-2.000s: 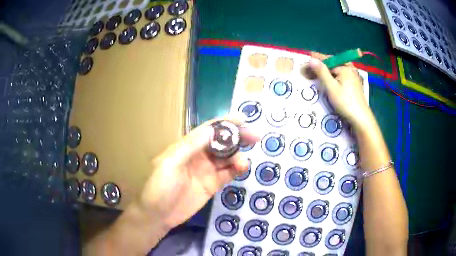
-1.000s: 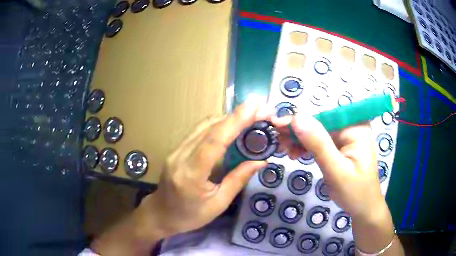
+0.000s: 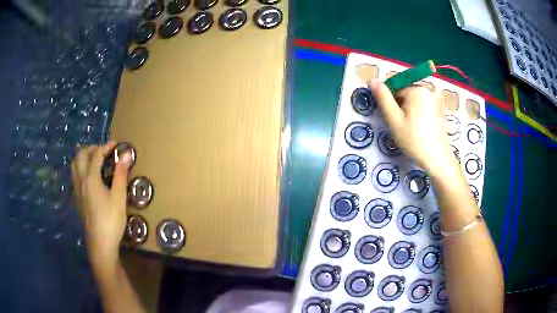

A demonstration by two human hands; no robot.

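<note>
My left hand (image 3: 105, 189) is at the left edge of the brown cardboard sheet (image 3: 201, 122), with fingers and thumb around a black round speaker (image 3: 124, 153), shiny cone side up. My right hand (image 3: 412, 119) is over the top of the white foam tray (image 3: 313, 250) and holds the green test probe (image 3: 410, 77) between thumb and fingers. The probe's contact end is hidden by the hand. Just left of the thumb, a speaker (image 3: 363, 101) lies magnet side up in the second-row left pocket. More speakers fill rows below; several top-row pockets are empty.
Several speakers lie cone side up at the cardboard's top and lower left. Clear blister plastic (image 3: 55, 134) covers the far left. A filled foam tray (image 3: 525, 49) is at top right. Red, blue and yellow tape lines cross the green mat (image 3: 372, 21). The probe's thin red wire trails right.
My left hand has moved from the middle to the cardboard's left edge. The tray's second-row left pocket, empty before, now holds a speaker. My right hand and probe have moved up the tray.
</note>
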